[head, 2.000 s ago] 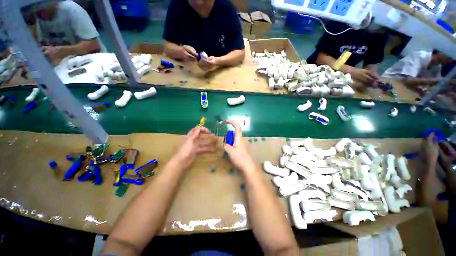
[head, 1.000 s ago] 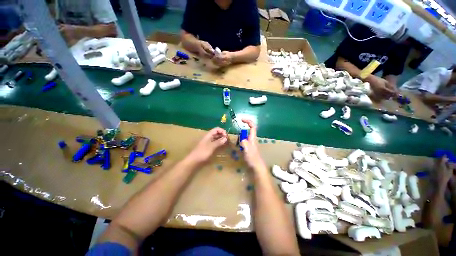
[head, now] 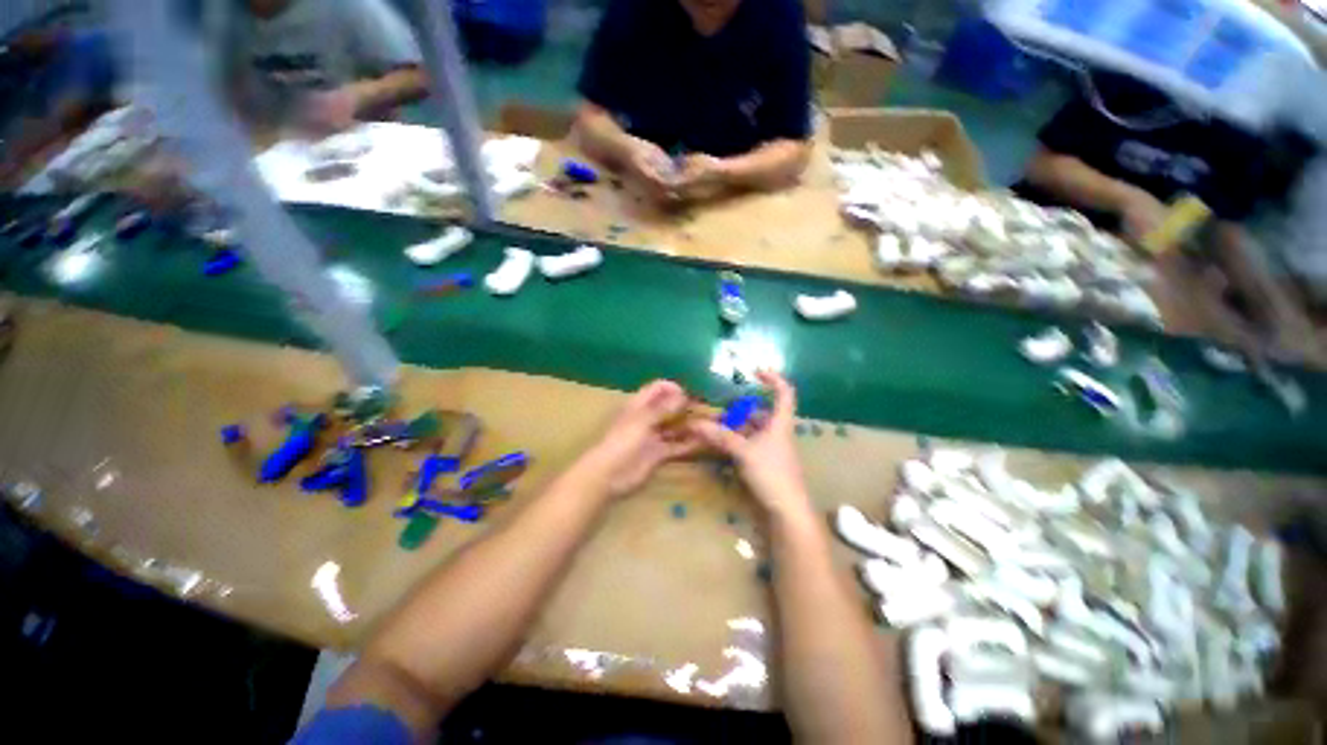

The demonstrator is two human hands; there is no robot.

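A blue battery cell (head: 742, 412) is held between the thumb and fingers of my right hand (head: 763, 448), over the near edge of the belt. My left hand (head: 642, 434) is close beside it, its fingertips together near the cell; blur hides whether they grip a wire or small part. A pile of blue and green battery-and-board assemblies (head: 344, 473) lies on the bench to the left. A large heap of white housings (head: 1077, 582) lies to the right. Small green pads (head: 680, 511) are scattered on the bench around my hands.
A green conveyor belt (head: 626, 329) crosses in front, carrying white housings and a part-filled housing (head: 732, 297). A pale metal post (head: 262, 218) stands at the left. Across the belt, several people work beside another housing heap (head: 990, 240). A white power strip (head: 1164, 51) hangs at upper right.
The view has swung, so the scene sits further right and looks blurred. My hands have come closer together, and the blue cell is now tilted. The yellow piece seen earlier by my left fingertips no longer shows.
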